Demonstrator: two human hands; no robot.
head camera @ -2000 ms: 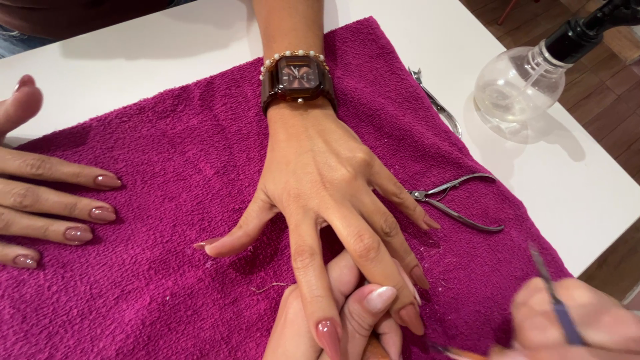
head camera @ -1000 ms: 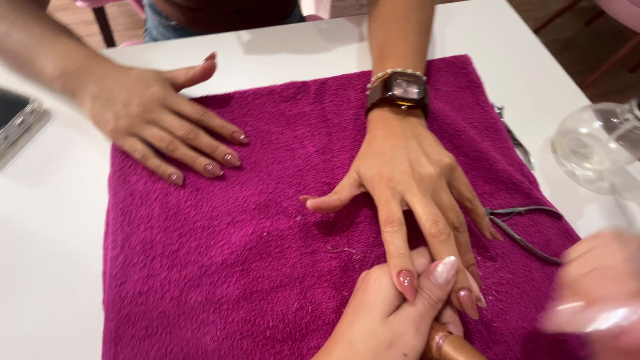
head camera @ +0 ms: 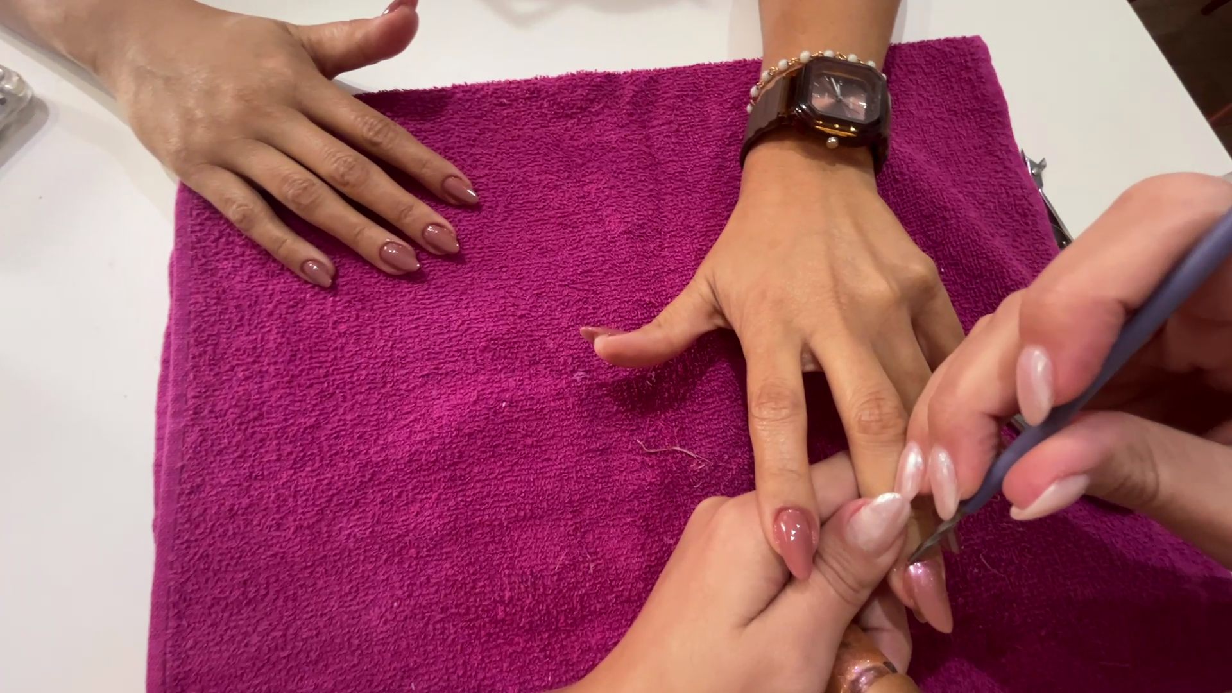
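Note:
My left hand [head camera: 760, 587] comes in from the bottom and grips a finger of another person's hand [head camera: 818, 260], which lies palm down with pink-mauve nails. My right hand [head camera: 1088, 385] holds a slim blue-handled manicure tool [head camera: 1107, 371]. Its narrow metal tip touches the gripped finger near the nail [head camera: 928, 592]. Beneath my left hand shows a shiny copper-coloured cylindrical object [head camera: 859, 664], mostly hidden. The person's other hand [head camera: 279, 144] rests with its fingers on the magenta towel [head camera: 462, 423]. The watch [head camera: 837, 101] and beaded bracelet [head camera: 770, 72] are on the nearer wrist.
The towel covers part of a white table [head camera: 77, 385]. Metal tool ends [head camera: 1047, 202] stick out past its right edge, partly behind my right hand. A clear object [head camera: 12, 94] stands at the far left edge. Loose threads [head camera: 674, 449] lie on the towel.
My right hand, blurred at the right a second ago, has come in to the gripped finger with the tool. My left hand keeps its grip. The view has moved closer.

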